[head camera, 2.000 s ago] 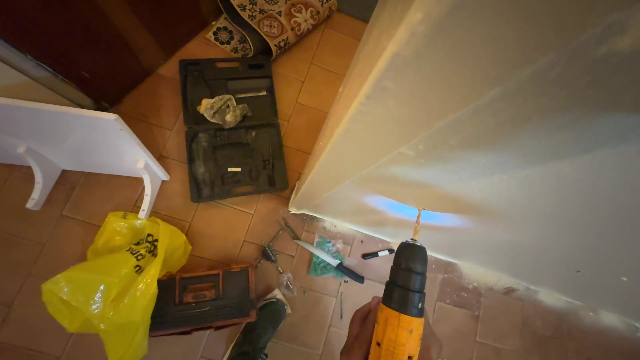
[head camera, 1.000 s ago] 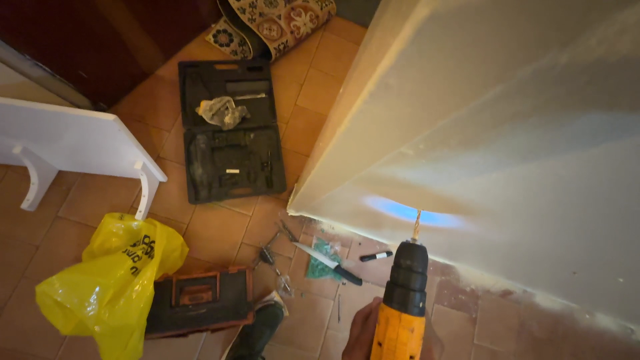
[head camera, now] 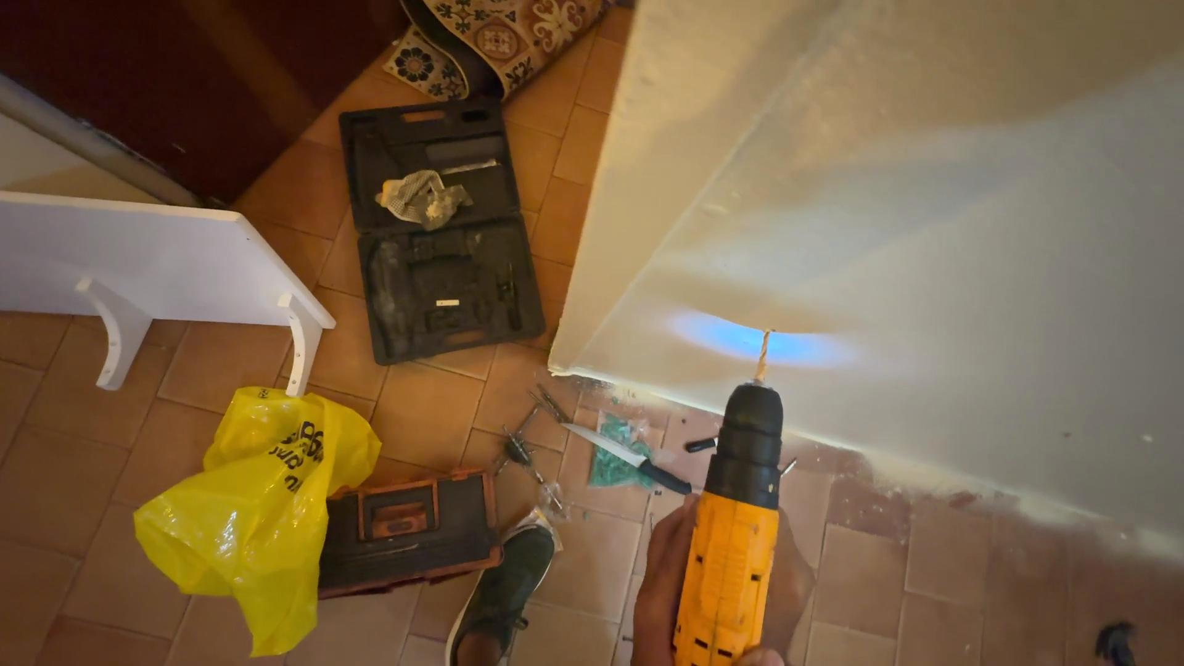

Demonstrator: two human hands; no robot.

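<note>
A yellow and black cordless drill (head camera: 731,555) points at the pale wall (head camera: 971,305), its twist bit (head camera: 764,356) upright in the picture with the tip at the wall surface. A bluish patch of light falls around the tip. My right hand (head camera: 786,583) appears to be closed around the drill's grip, mostly hidden under the body; skin shows on both sides of it. More finger shows at the bottom edge, and whether it is my left hand's is unclear. Just left of the drill, a knife with a black handle (head camera: 664,476) lies on a bag of green wall plugs (head camera: 610,458).
An open black tool case (head camera: 365,268) lies on the tiled floor. Left of it stands a white shelf with brackets (head camera: 157,250). A yellow plastic bag (head camera: 268,499) touches a toolbox (head camera: 407,532) beside a shoe (head camera: 504,583). A patterned mat (head camera: 499,42) is behind; loose bits (head camera: 520,449) lie nearer.
</note>
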